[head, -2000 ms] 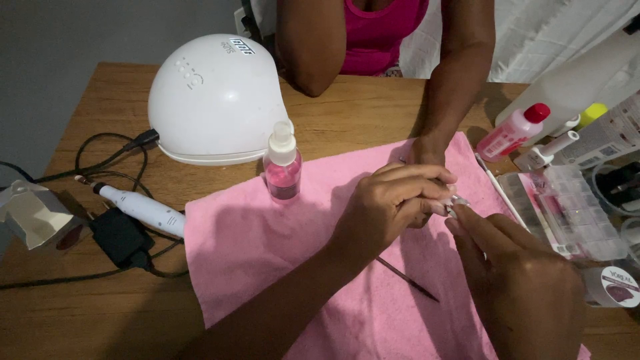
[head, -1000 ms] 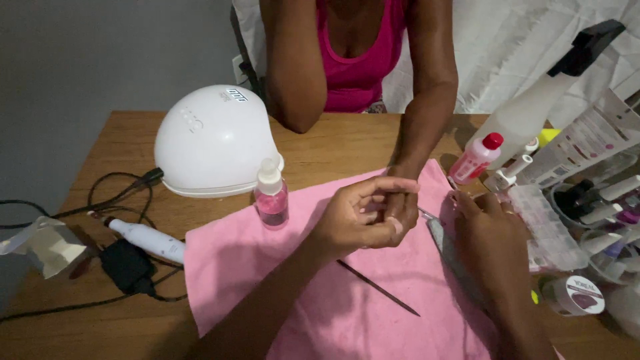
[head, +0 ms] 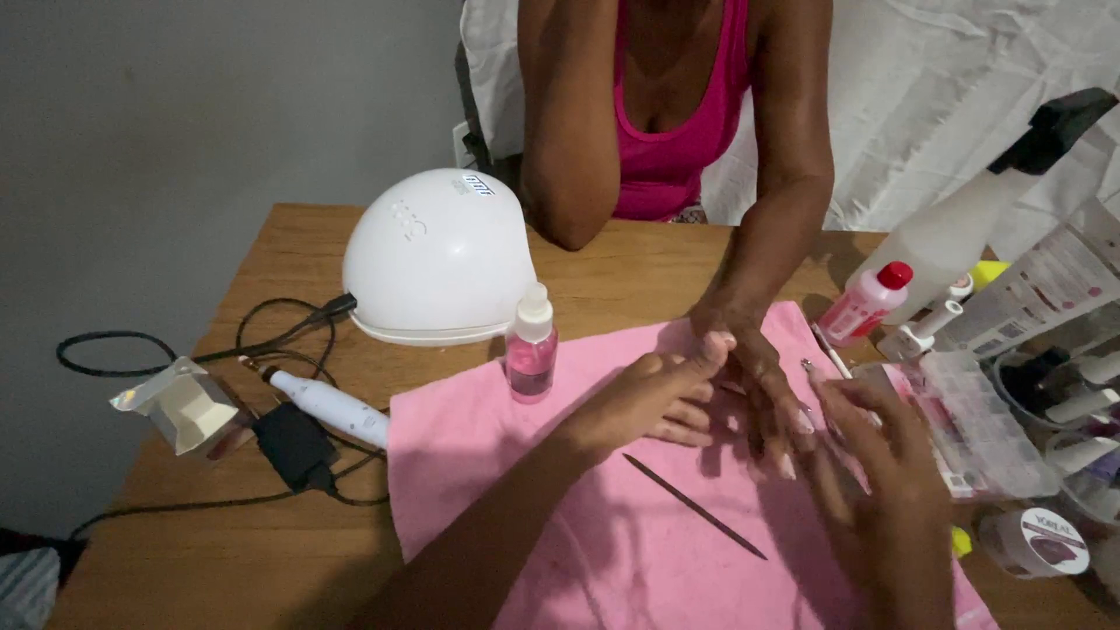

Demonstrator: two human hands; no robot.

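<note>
My left hand [head: 656,394] is beside the other person's hand [head: 761,376], thumb raised and other fingers curled; nothing shows in its grasp. The other person's hand lies palm down over a pink towel [head: 604,560], its fingers pointing toward me, with long nails. To its right, my right hand [head: 884,446] hovers with its fingers spread, somewhat blurred; a small shiny decoration shows at one fingertip. A thin dark stick [head: 696,507] lies diagonally on the towel between my forearms. A pump bottle of pink liquid [head: 530,354] stands at the towel's back left edge.
Back left is a white nail lamp [head: 442,254]. A white electric nail drill [head: 328,407], black adapter [head: 293,446], cables and opened small box [head: 188,407] lie left. At right stand a red-capped bottle [head: 868,302], a larger spray bottle [head: 941,232], a clear compartment case [head: 989,429] and a round jar [head: 1037,542].
My hands were close together at the other person's fingers two seconds ago; my right hand has since moved away to the right. The other person's fingers now extend toward me. The view has shifted upward.
</note>
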